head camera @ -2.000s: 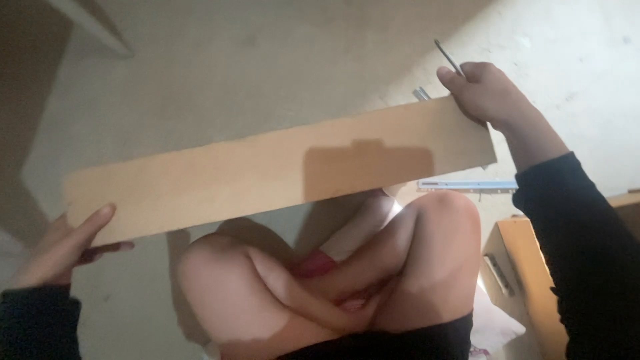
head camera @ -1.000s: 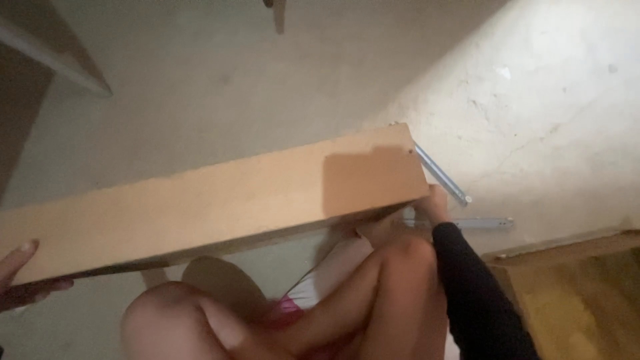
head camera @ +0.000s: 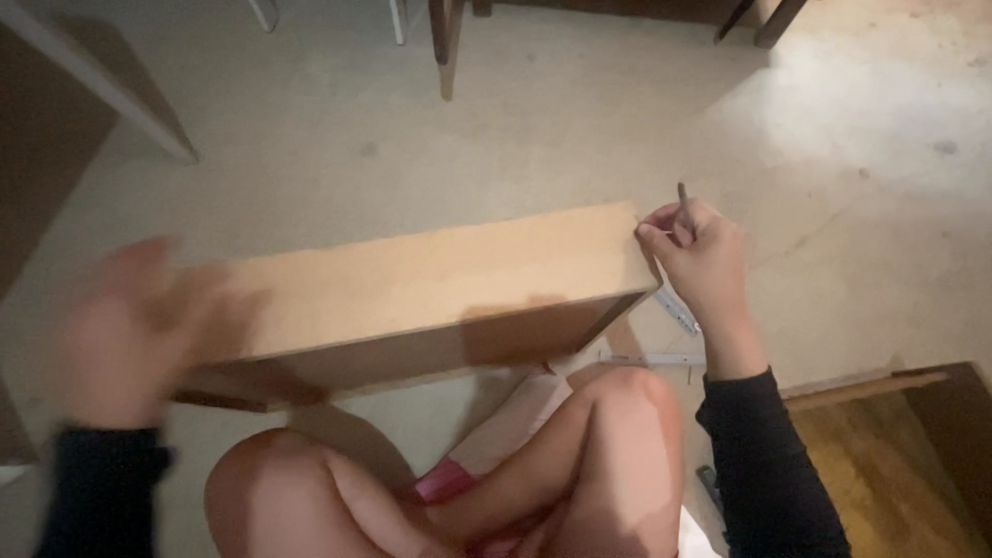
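A long wooden drawer or box frame (head camera: 434, 271) stands on its side on the floor in front of my crossed legs, its pale long board facing up. My right hand (head camera: 697, 248) is at the board's right end, fingertips pinched at its corner on something too small to make out. A thin dark rod-like tool (head camera: 683, 203) sticks up between the fingers of that hand. My left hand (head camera: 124, 333), blurred, is over or beside the board's left end; whether it touches the wood cannot be told.
Metal drawer slides (head camera: 655, 358) lie on the floor by my right knee. A wooden box or drawer (head camera: 860, 391) is at the lower right, with a dark object (head camera: 709, 488) beside it. Furniture legs (head camera: 440, 35) stand along the far side, and a pale slanting leg (head camera: 101, 85) at the upper left.
The long board, held up by both hands two seconds ago, now stands as part of a frame on the floor. My right hand has come to its upper right corner. The view has shifted.
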